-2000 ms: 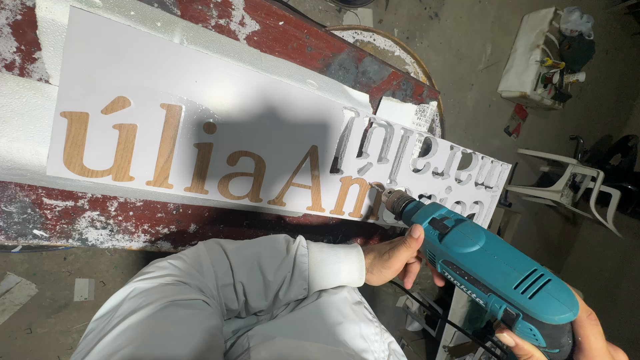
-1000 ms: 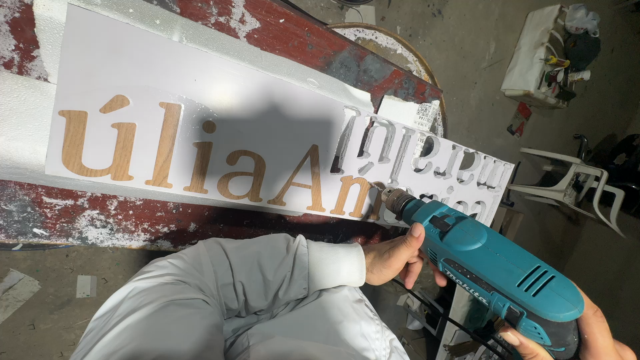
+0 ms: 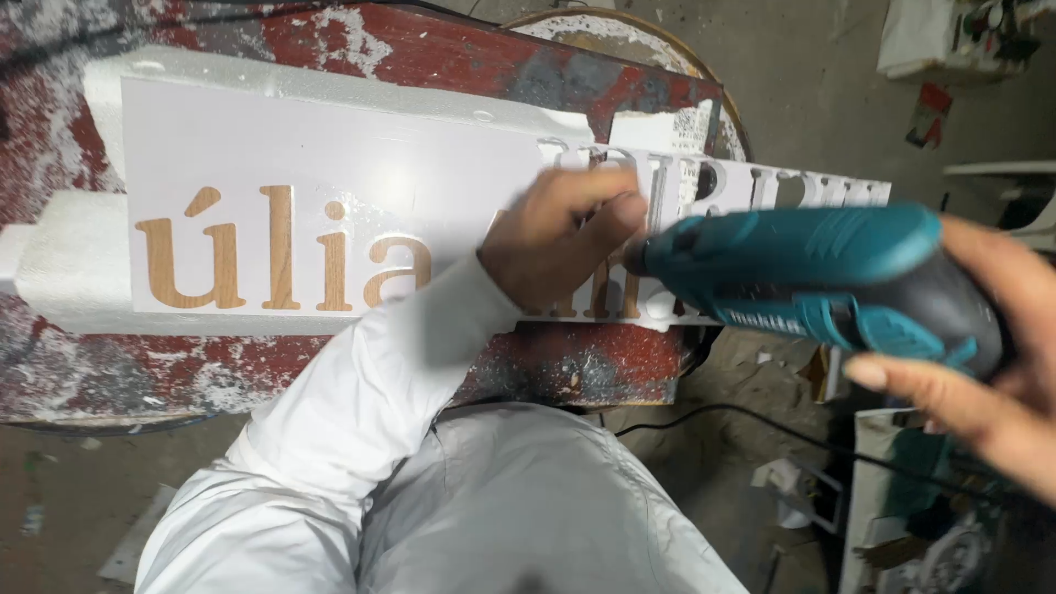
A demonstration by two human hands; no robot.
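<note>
My right hand (image 3: pixel 982 371) holds a teal and black Makita corded power drill (image 3: pixel 792 256) by its rear end, with the chuck pointing left over the board. My left hand (image 3: pixel 565 239) is over the white sheet (image 3: pixel 289 140), its thumb and index fingertip close to the chuck; whether it touches the sheet or pinches something I cannot tell. Wood-grain letters (image 3: pixel 280 247) lie in a row along the sheet, some of them hidden by my left hand and sleeve. Cut-out letter shapes (image 3: pixel 709 181) run along the sheet's right part. The drill's tip is hidden or blurred.
Beneath the sheet are white foam pieces (image 3: pixel 66 239) on a paint-worn red table (image 3: pixel 569 359). A round-topped surface (image 3: pixel 652 33) is behind it. A black cable (image 3: pixel 767 425) crosses below the drill. White chairs (image 3: pixel 998 169) and a foam box (image 3: pixel 916 41) stand at the right.
My left hand has moved from below the drill's chuck to over the sheet, left of the chuck. The drill now lies more level in the view. The view has shifted.
</note>
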